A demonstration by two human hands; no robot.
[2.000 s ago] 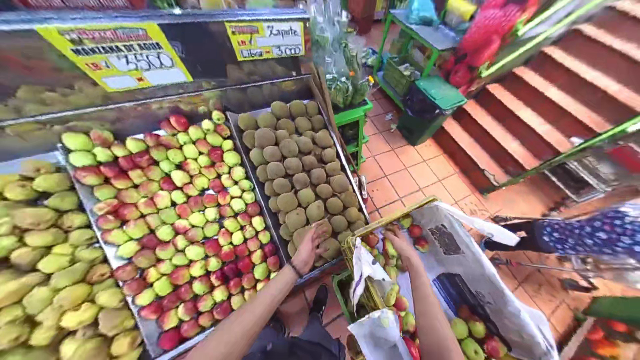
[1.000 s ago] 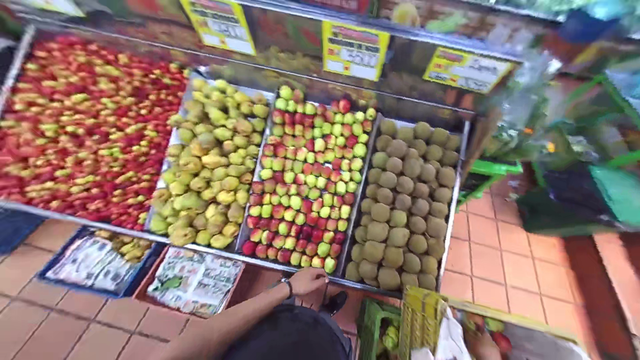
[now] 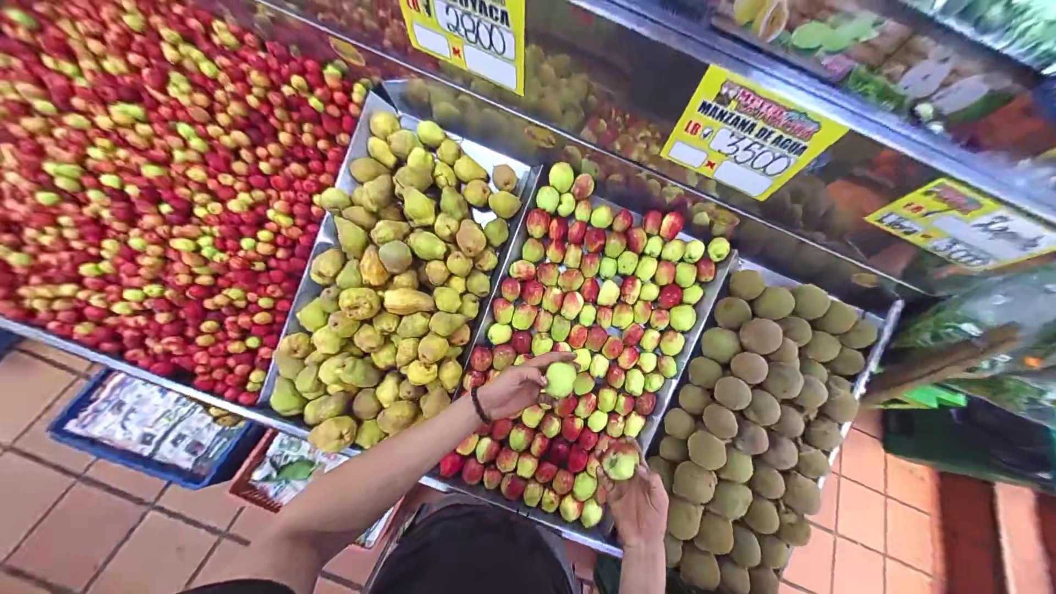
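Observation:
My left hand (image 3: 513, 391), a dark bracelet at its wrist, reaches over the tray of red and green water apples (image 3: 606, 289). Its fingers are around a pale green water apple (image 3: 560, 379). Lower and to the right, my right hand (image 3: 634, 499) holds a green water apple with a reddish tinge (image 3: 620, 460) in its fingertips, near the tray's front right corner. The fruit in the tray lies in close rows. Brown round zapotes (image 3: 747, 429) fill the tray to the right, and yellow-green guavas or pears (image 3: 404, 272) are heaped in the tray to the left.
A large bin of small red and yellow fruit (image 3: 157, 198) lies far left. Below stand a blue crate (image 3: 157, 429) and a red crate (image 3: 289, 470) on the tiled floor (image 3: 74, 495). Yellow price signs (image 3: 752, 132) hang behind. A wooden post (image 3: 940, 363) stands at right.
My left hand has moved from the tray's front edge in over the water apples. My right hand was at the crate on the right; it now holds a fruit above the tray. The view has shifted.

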